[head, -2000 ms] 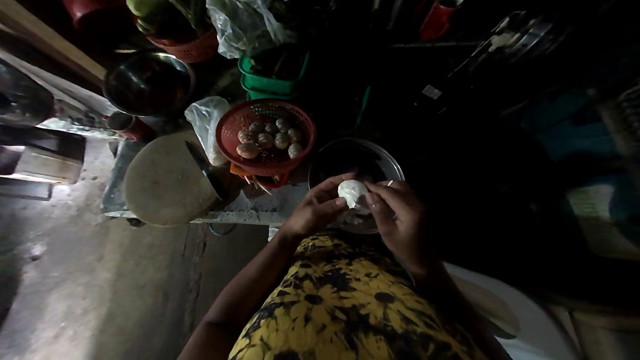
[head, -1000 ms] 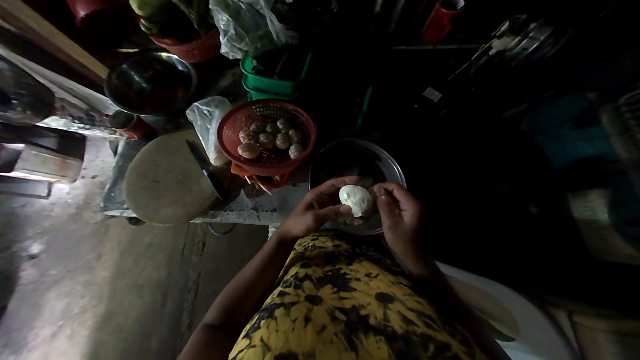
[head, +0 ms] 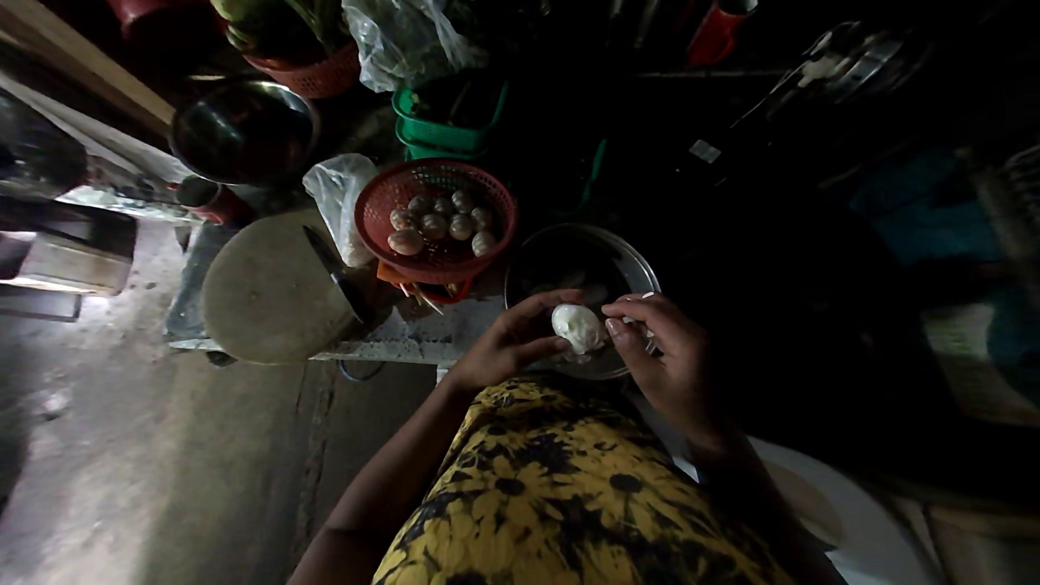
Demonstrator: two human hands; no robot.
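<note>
A whitish peeled egg (head: pixel 578 328) rests in the fingers of my left hand (head: pixel 510 341), above a round metal bowl (head: pixel 642 264). Close to the egg's right side is my right hand (head: pixel 668 357), thumb and index finger nearly together; whether they pinch a small bit of shell or skin cannot be told. Inside the bowl lie dim pale shapes, partly hidden by my hands. Left of the bowl, a red plastic basket (head: pixel 371 203) holds several speckled eggs (head: pixel 435 226).
A round chopping board (head: pixel 272 292) lies at left with a knife (head: pixel 337 275) on its right edge. Behind are a plastic bag (head: pixel 340 199), an empty-looking metal bowl (head: pixel 244 130), a red cup (head: pixel 213 201) and green baskets (head: pixel 443 134). The right side is very dark.
The fingers of my right hand have shifted around the egg's right side and now sit slightly off it. My left hand keeps its hold on the egg. The basket of eggs looks unchanged.
</note>
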